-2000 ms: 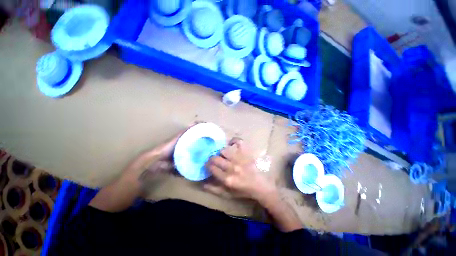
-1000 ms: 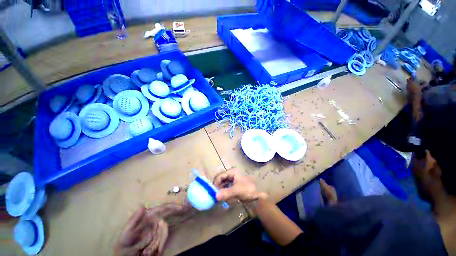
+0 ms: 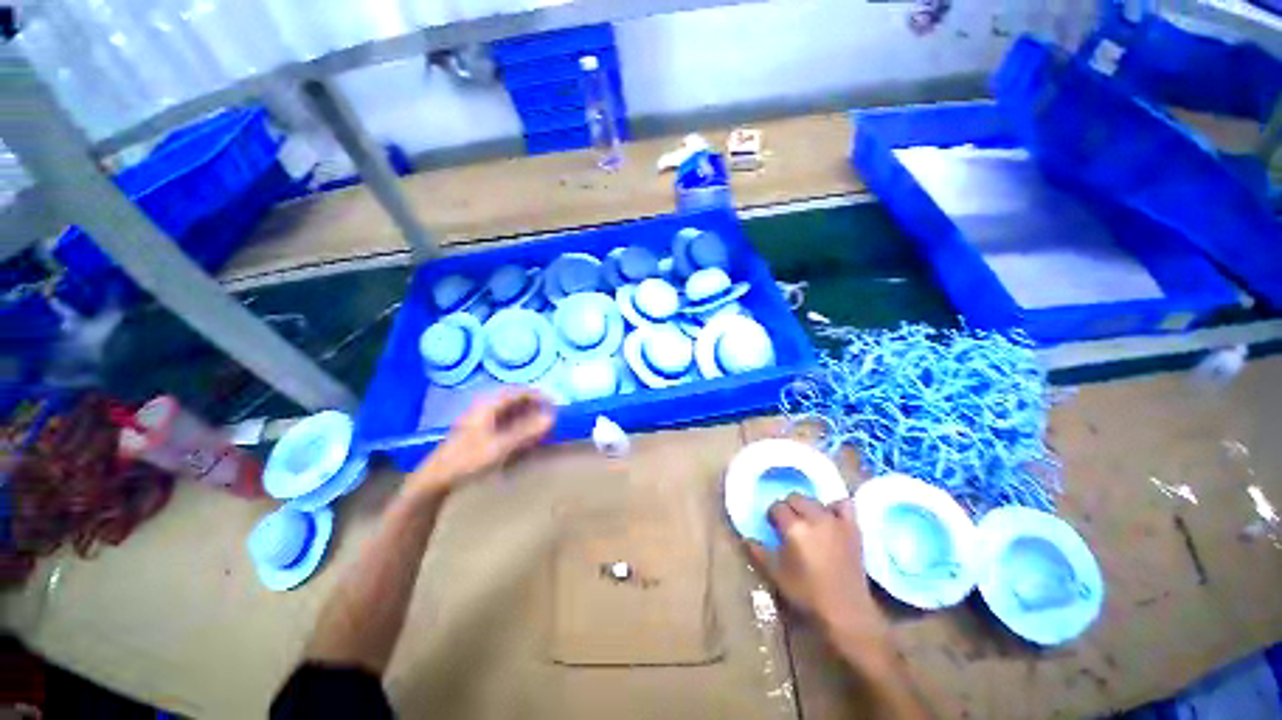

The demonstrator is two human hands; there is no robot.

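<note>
My right hand (image 3: 818, 556) is at an upturned light-blue hat (image 3: 759, 471), its fingers inside the hollow at the near side. The hat lies left of two more upturned hats (image 3: 914, 542) on the bench. My left hand (image 3: 492, 433) is raised near the front edge of the blue tray, with its fingers partly curled and nothing seen in it. A thin brown cardboard pad (image 3: 636, 619) lies between my hands with a small white dot on it. A small white bottle (image 3: 609, 436) stands by the tray edge.
The blue tray (image 3: 591, 416) holds several domed hats. A blue cord pile (image 3: 935, 408) lies behind the upturned hats. More hats (image 3: 291, 542), a red and pink cup (image 3: 190, 447) and red-brown cords (image 3: 70, 485) are at the left. A second tote (image 3: 970, 310) is at the back right.
The view has turned left. My right hand has moved the hat from above the bench to beside the two upturned ones. My left hand has moved forward toward the tray.
</note>
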